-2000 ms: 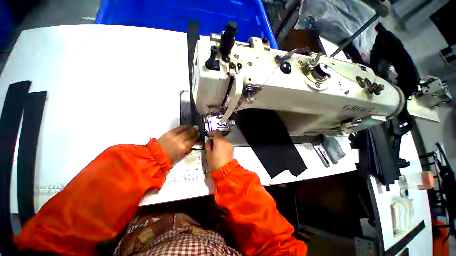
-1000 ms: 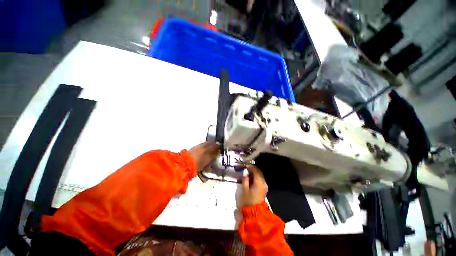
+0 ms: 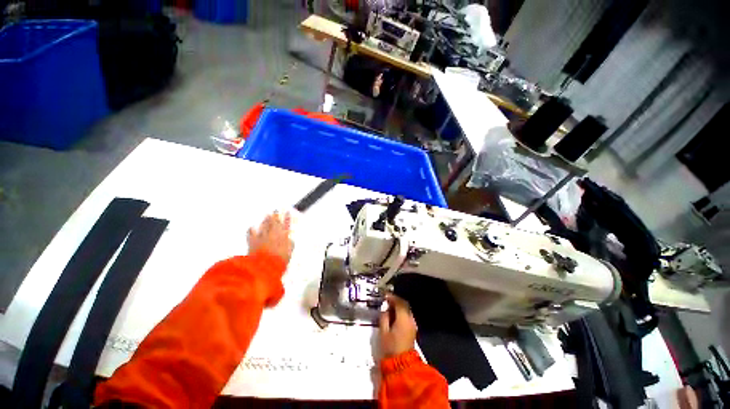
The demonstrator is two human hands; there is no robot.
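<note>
My left hand point(image 3: 273, 237) is at the middle of the white table, fingers spread, just below a short black strip point(image 3: 322, 192) that lies towards the blue bin; I see no clear grip on it. My right hand point(image 3: 398, 323) is beside the presser foot point(image 3: 367, 289) of the cream-white sewing machine point(image 3: 480, 260), fingertips together; a small dark item may be in it, too blurred to tell. Two long black strips point(image 3: 76, 279) lie at the left table edge. A wider black cut panel point(image 3: 448, 335) lies under the machine arm.
An open blue bin point(image 3: 344, 160) stands behind the table point(image 3: 200, 188). Thin metal tools point(image 3: 519, 359) lie right of the panel. Dark stacked pieces point(image 3: 604, 351) are at the right. Thread cones point(image 3: 547, 124), other machines and another blue bin point(image 3: 52, 88) are in the background.
The view has tilted up. My left hand has left the presser foot and moved out over the table. The black strip no longer runs through the foot; it lies farther back. My right hand stays near the foot.
</note>
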